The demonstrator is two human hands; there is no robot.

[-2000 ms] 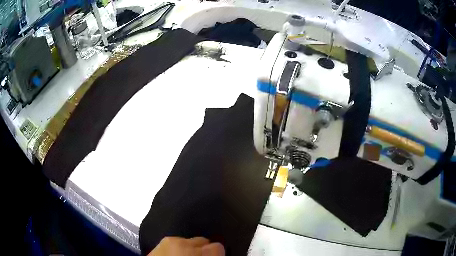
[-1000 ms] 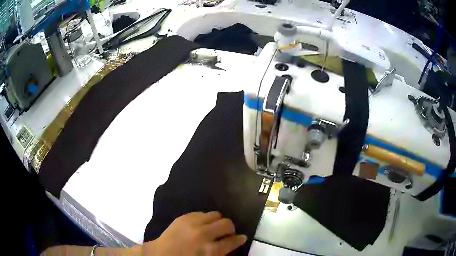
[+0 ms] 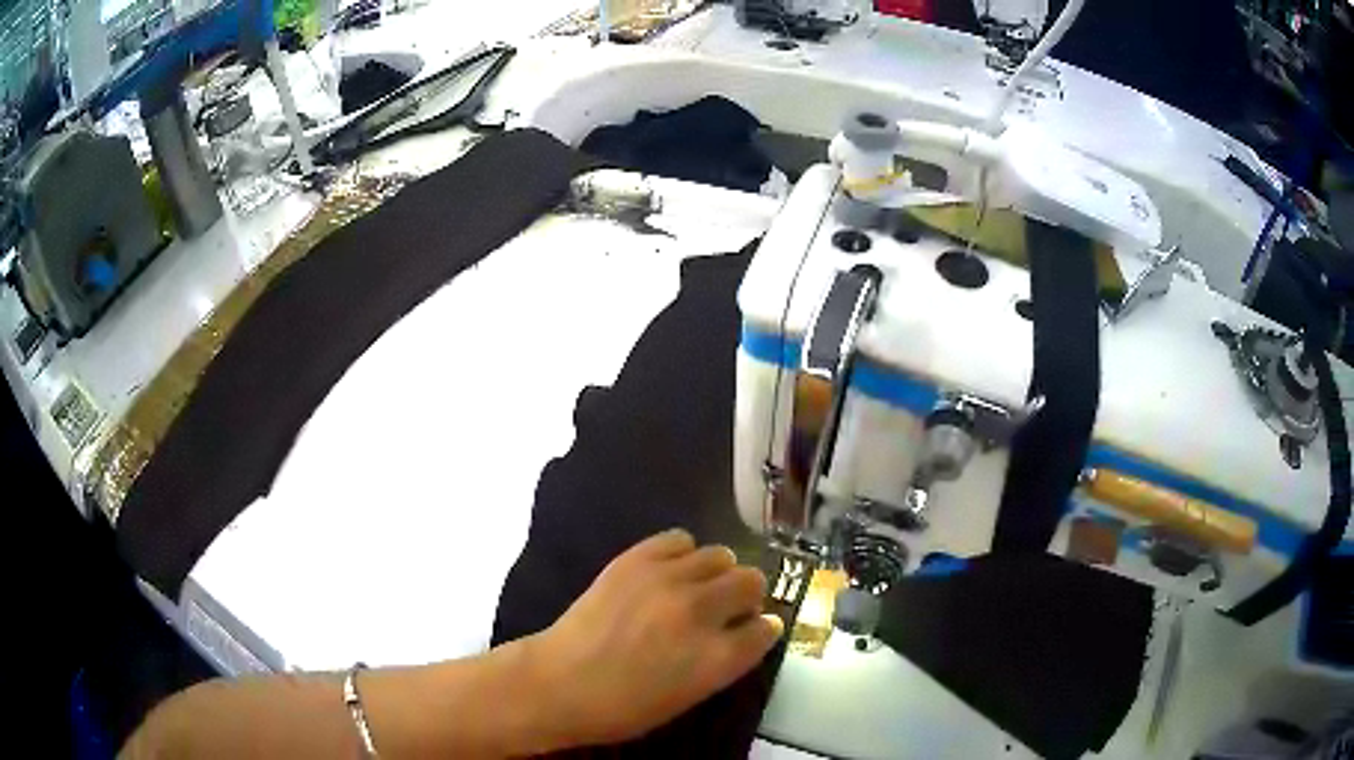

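Observation:
A dark cut panel [image 3: 631,423] with a stepped left edge lies on the white machine bed and runs under the lit presser foot [image 3: 792,576]. My left hand [image 3: 661,639] is on the panel just left of and below the foot, its fingers curled together at the panel's right edge; the fingertips are partly hidden. A brassy yellow piece [image 3: 815,612] sits beside the foot. The white machine head [image 3: 921,319] with a blue stripe stands over the panel's right side. My right hand is not in view.
A long dark panel [image 3: 319,334] curves along the left over brown edging. A dark squarish cloth piece [image 3: 1025,646] lies right of the needle. Crumpled dark cloth [image 3: 691,141] lies behind the bed. A grey device [image 3: 89,230] stands at far left.
My left hand has moved up and right, closer to the presser foot. The cut panel has shifted up past the foot, more of it now behind the head.

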